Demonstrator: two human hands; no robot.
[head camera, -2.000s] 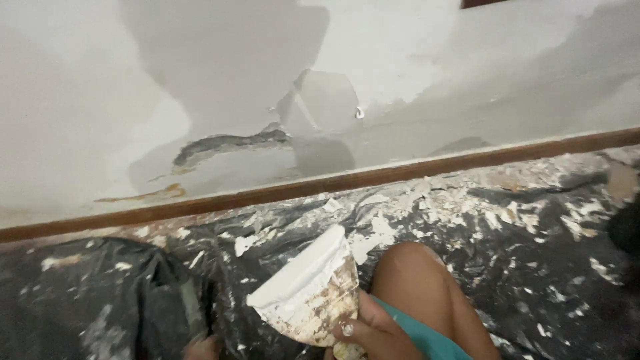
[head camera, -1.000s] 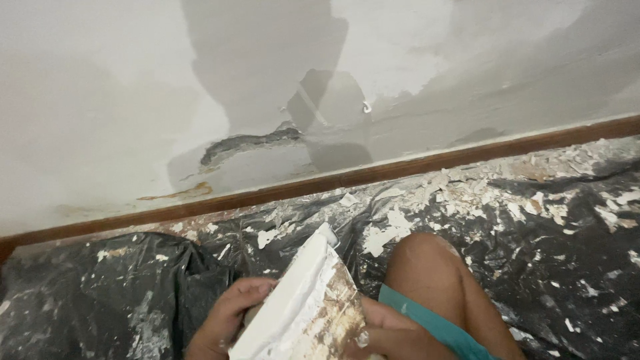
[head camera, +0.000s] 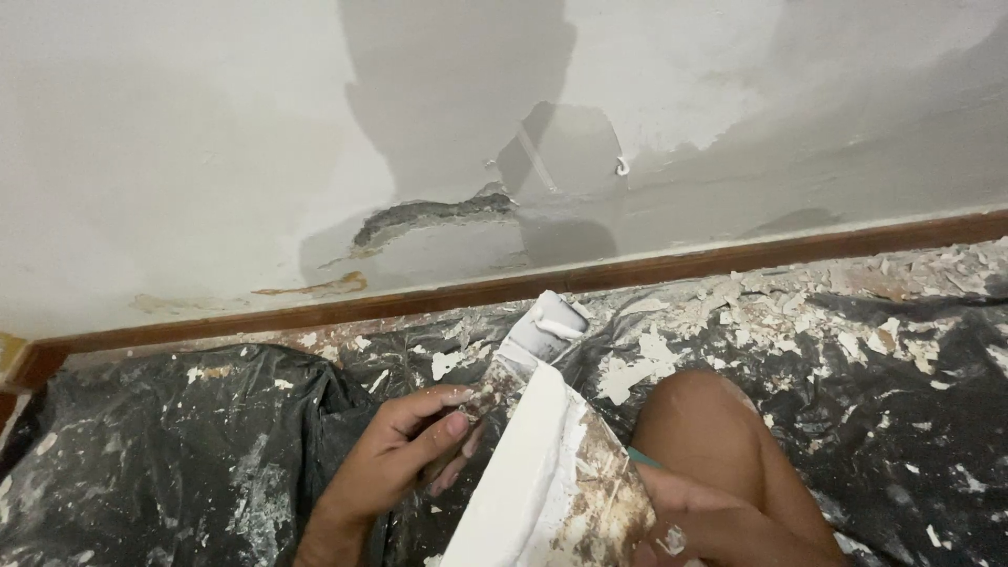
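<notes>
My left hand (head camera: 421, 445) grips the handle of a putty knife (head camera: 543, 327), whose blade points up toward the wall and carries white filler. Close to its right, my right hand (head camera: 681, 516) holds a broad, stained scraper (head camera: 606, 488) with a thick band of white filler (head camera: 512, 472) along its edge. The scraper's handle is hidden. Ahead, the wall (head camera: 236, 157) has a dark, rough gouge (head camera: 433, 214) low down, with a smooth grey patch (head camera: 567, 150) up and right of it. A small curl of filler (head camera: 622, 166) sticks to that patch's right side.
A brown wooden baseboard (head camera: 441, 299) runs along the wall's foot. Black plastic sheeting (head camera: 181, 441) covers the floor, strewn with paint and plaster flakes (head camera: 787, 307). My bent knee (head camera: 701, 417) is at the right. Shadows fall across the wall.
My left hand has come up from the lower edge, and the putty knife now shows in it beside the broad scraper. The scraper has swung to a steeper angle and sits lower.
</notes>
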